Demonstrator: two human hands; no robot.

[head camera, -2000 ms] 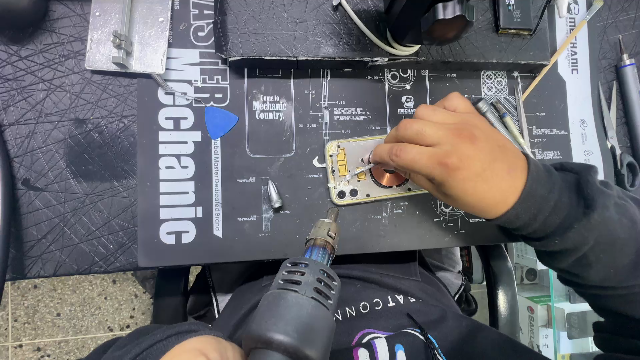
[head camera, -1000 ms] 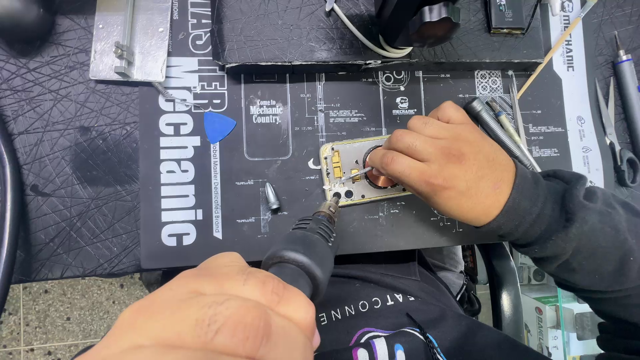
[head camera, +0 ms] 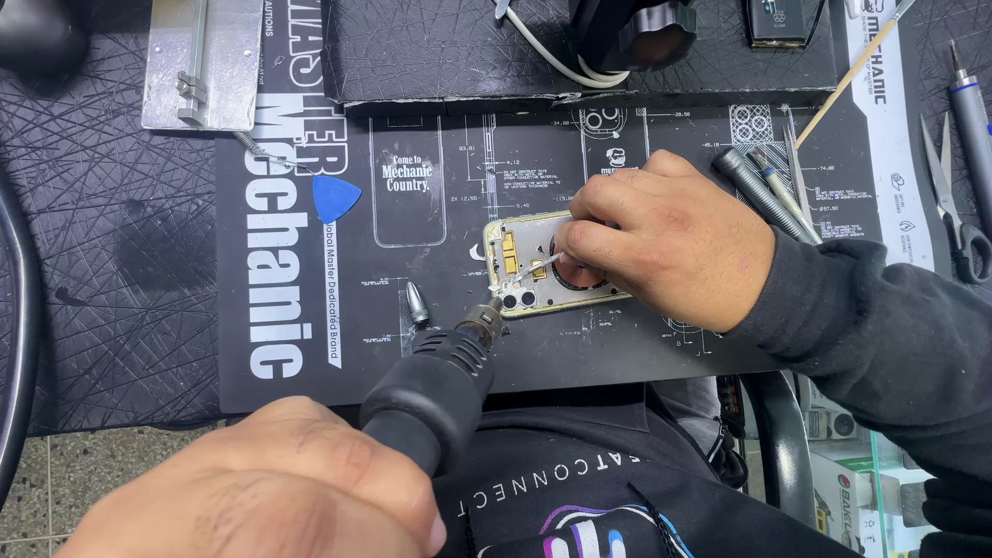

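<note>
My left hand [head camera: 271,484] grips the handle of a black hot air gun [head camera: 430,380]. The gun's metal nozzle points at the camera corner of a phone back housing [head camera: 535,236], which lies flat on the printed work mat. My right hand [head camera: 670,236] rests over the housing's right part and pinches a thin, light-coloured tool [head camera: 544,264]; its tip reaches toward the camera openings, and its exact kind cannot be told. Gold-coloured pads and a copper wireless charging coil [head camera: 577,273] show on the housing, the coil partly hidden by my fingers.
A blue plastic opening pick [head camera: 336,199] and a bullet-shaped metal tip [head camera: 417,303] lie left of the housing. Tweezers [head camera: 797,170], several slim tools, a wooden stick [head camera: 849,77] and scissors [head camera: 947,205] are on the right. A metal holder [head camera: 201,66] stands at upper left.
My left hand has come further into view on the hot air gun's handle. The gun's nozzle stays by the camera corner, and my right hand still holds the thin tool over the housing.
</note>
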